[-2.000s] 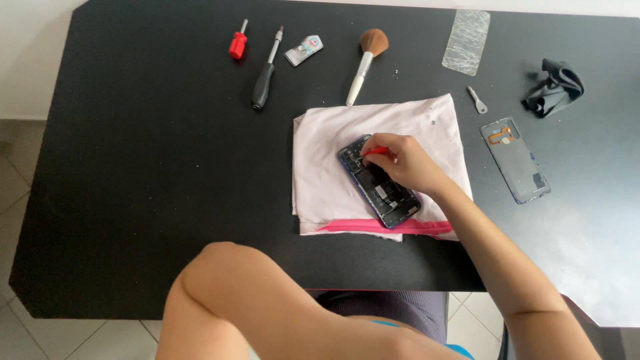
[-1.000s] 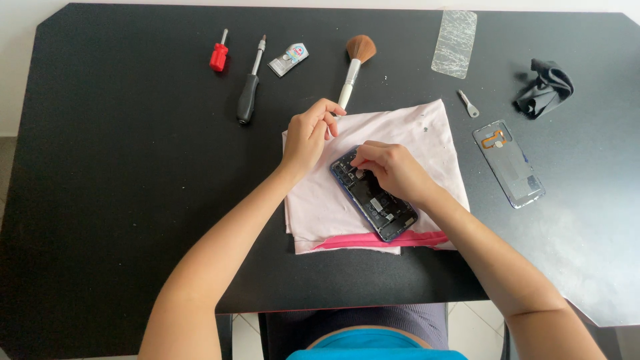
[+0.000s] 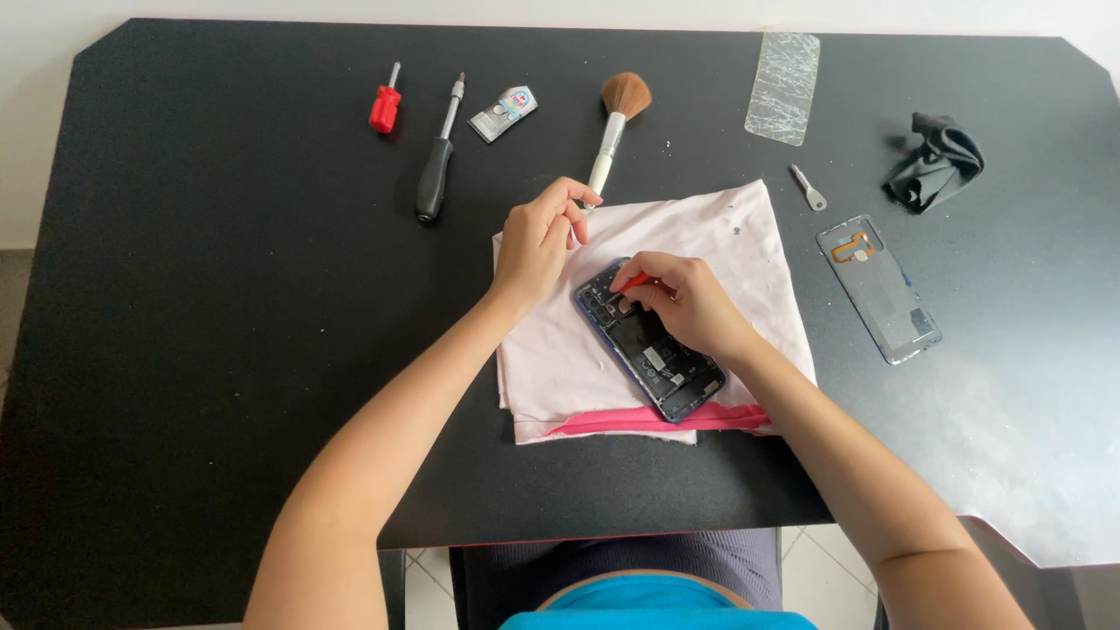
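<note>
An opened smartphone (image 3: 652, 354) lies aslant on a folded pale pink cloth (image 3: 560, 367), its battery and inner parts showing. Over its upper end is my right hand (image 3: 687, 302), pinching a small red tool (image 3: 636, 282); the tip is too small to make out. My left hand (image 3: 542, 241) hovers at the cloth's upper left, fingers bent beside the handle end of a makeup-type brush (image 3: 610, 144). Whether those fingers hold anything small cannot be told.
Beyond the cloth lie a red screwdriver (image 3: 385, 109), a black-handled screwdriver (image 3: 434, 175), a small tube (image 3: 505, 114) and a scratched clear sheet (image 3: 783, 87). Rightward are a small metal key-like tool (image 3: 809, 190), the phone's back cover (image 3: 879, 293) and a crumpled black cloth (image 3: 936, 166), all on the black table (image 3: 219, 306).
My left hand, away from the cloth two seconds ago, came to its upper left edge by one second ago and stays there. My right hand remains over the phone.
</note>
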